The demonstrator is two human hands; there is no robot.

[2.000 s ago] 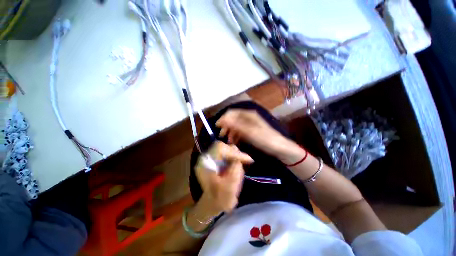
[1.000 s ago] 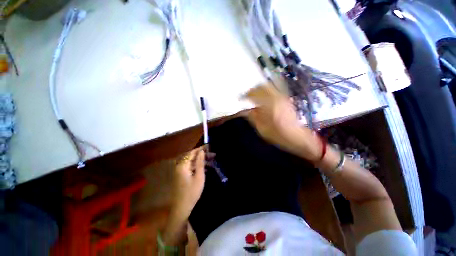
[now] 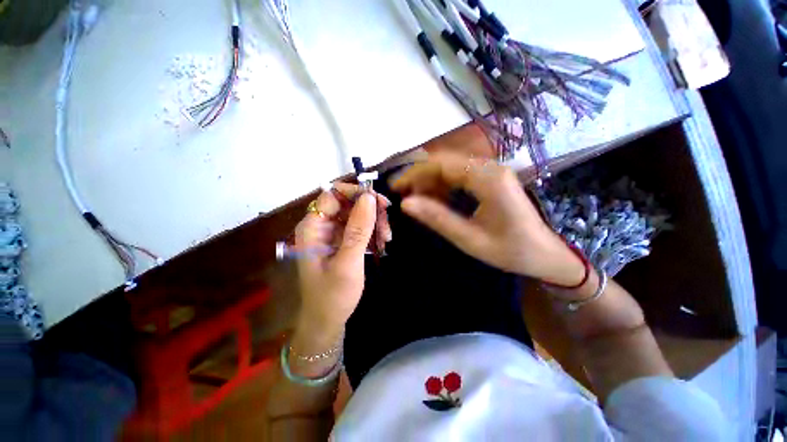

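My left hand (image 3: 338,246) is closed on the wire leads at the end of a sheathed cable (image 3: 324,104), over my lap at the table edge. A black sleeve (image 3: 357,163) sits just above the fingertips. A small white connector housing (image 3: 368,176) shows at the fingertips, and another white connector (image 3: 281,250) sticks out on the left side of the hand. My right hand (image 3: 470,211) is just to the right, blurred, with fingers apart and nothing visible in it.
A cable bundle with loose leads (image 3: 518,73) lies at the right of the white table (image 3: 259,173). Loose housings (image 3: 185,82) and a harness (image 3: 62,129) lie left. A cardboard box (image 3: 708,216) holds harnesses (image 3: 613,229). A red stool (image 3: 185,363) stands below the table.
My left hand has risen towards the table edge, with a white housing now at its fingertips. My right hand has moved from the cable bundle down towards my left hand.
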